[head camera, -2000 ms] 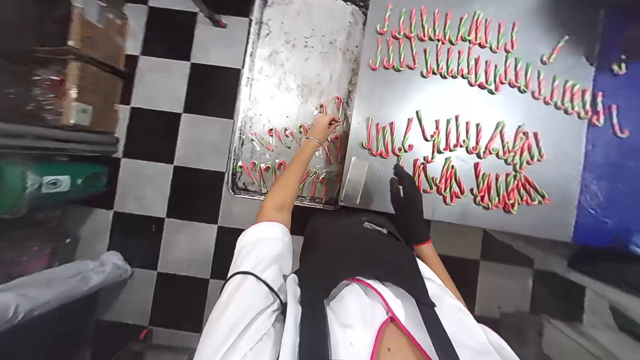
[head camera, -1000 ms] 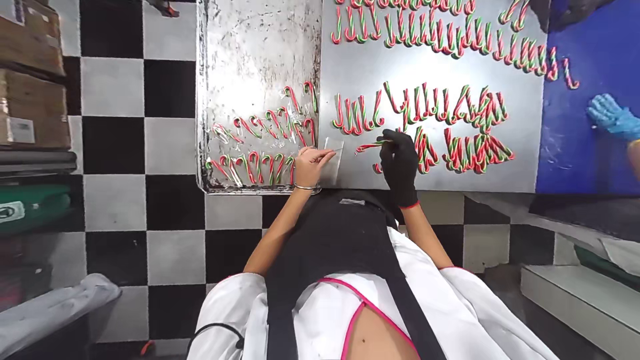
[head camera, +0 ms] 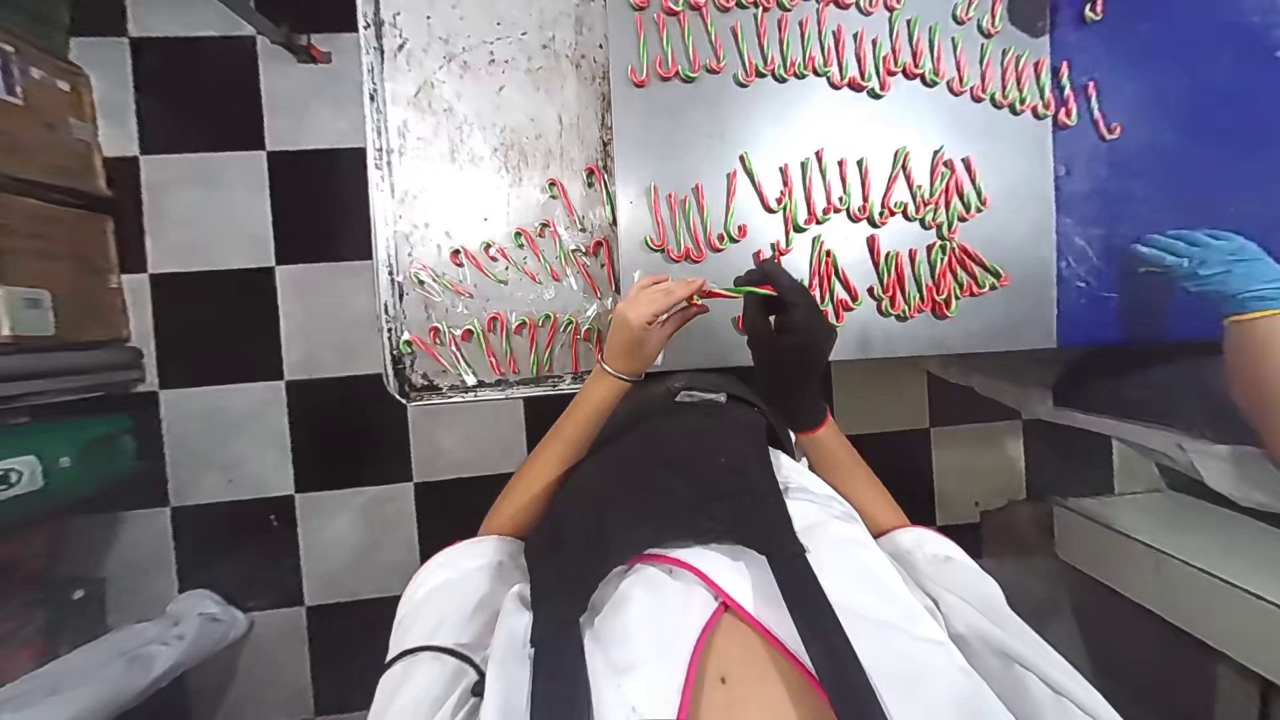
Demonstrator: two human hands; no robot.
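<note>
A red, green and white candy cane [head camera: 738, 292] lies sideways between my two hands, over the near edge of the metal table [head camera: 700, 335]. My bare left hand [head camera: 650, 318] pinches its left end, which the fingers partly hide; a bit of clear wrapper seems to show beside them. My right hand [head camera: 788, 335], in a black glove, grips the other end. Unwrapped candy canes [head camera: 690, 225] lie in rows just beyond my hands. On the worn metal tray [head camera: 480, 130] to the left, several canes [head camera: 500, 340] in clear wrappers lie in two rough rows.
More candy canes [head camera: 830, 50] line the far part of the table. A co-worker's blue-gloved hand [head camera: 1210, 265] is over the blue surface [head camera: 1150, 180] at the right. Cardboard boxes [head camera: 55, 270] and a green container [head camera: 70, 465] stand at the left, and a checkered floor shows below.
My left hand has left the tray's canes and come over to my right hand. The right hand has picked up a candy cane, now held by both. A co-worker's blue-gloved hand has come into view.
</note>
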